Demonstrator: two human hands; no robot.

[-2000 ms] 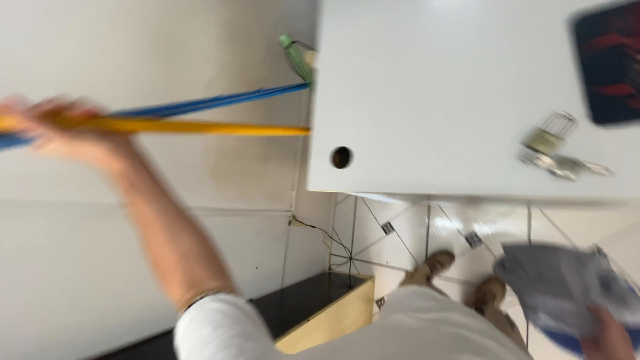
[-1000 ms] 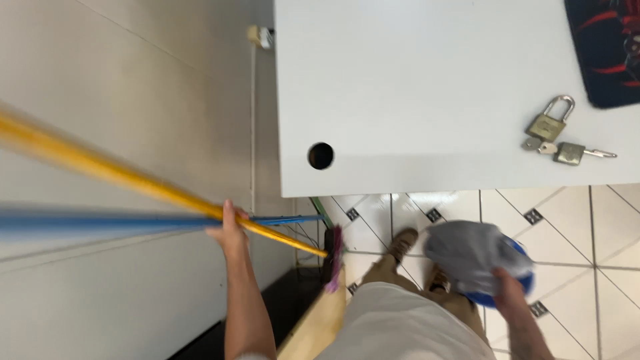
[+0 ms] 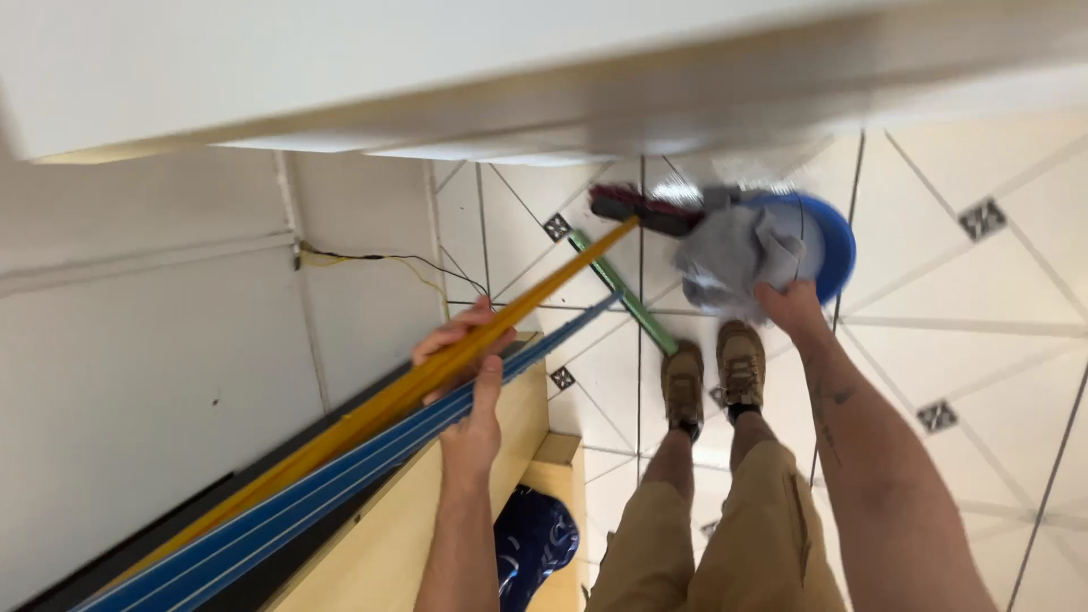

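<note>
My left hand is wrapped around two long handles, a yellow one and a blue one, which slant down to the floor. At the yellow handle's lower end is a broom head with dark red bristles. The blue handle meets a green squeegee bar lying on the tiles. My right hand grips a grey cloth together with the near rim of a blue bucket; the cloth covers part of the bucket.
A white table spans the top of the view. At the lower left stands a light wood cabinet with a dark top, and a dark blue plastic bag beside it. Thin cables hang from the wall. My shoes are close to the squeegee.
The view has swung down toward the floor. The padlocks and mat on the table have left view. The broom head and squeegee now show fully on the tiles.
</note>
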